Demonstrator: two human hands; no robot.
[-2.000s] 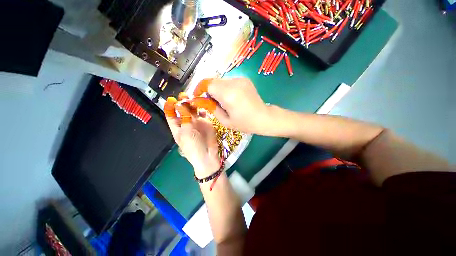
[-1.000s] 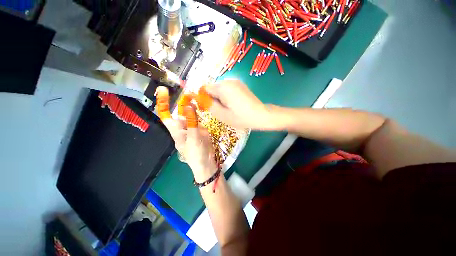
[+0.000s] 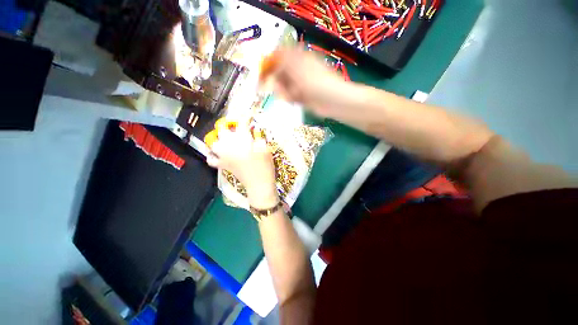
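My left hand [image 3: 244,155], with a dark bracelet and orange finger cots, has its fingers curled over the top of the clear bag [image 3: 317,136] beside the machine. Whether it holds a small piece is hidden. Gold ferrules [image 3: 285,171] lie heaped in the bag. My right hand [image 3: 301,76] is blurred, above the pale machine plate [image 3: 276,28] near loose red sticks [image 3: 342,70]. Its fingers are close together and I cannot tell if they hold anything. The machine head [image 3: 196,82] with a bright steel cylinder [image 3: 198,28] stands at upper left of my hands.
A smaller black tray [image 3: 399,57] heaped with red and gold pieces is at the top. A large black tray [image 3: 139,209] with a row of red sticks [image 3: 152,146] is at left. The green mat [image 3: 453,47] and a white sheet [image 3: 260,292] also show.
My right hand has moved up and away from my left hand, to over the plate beside the loose red sticks. My left fingers have curled. More of the bag shows between my hands.
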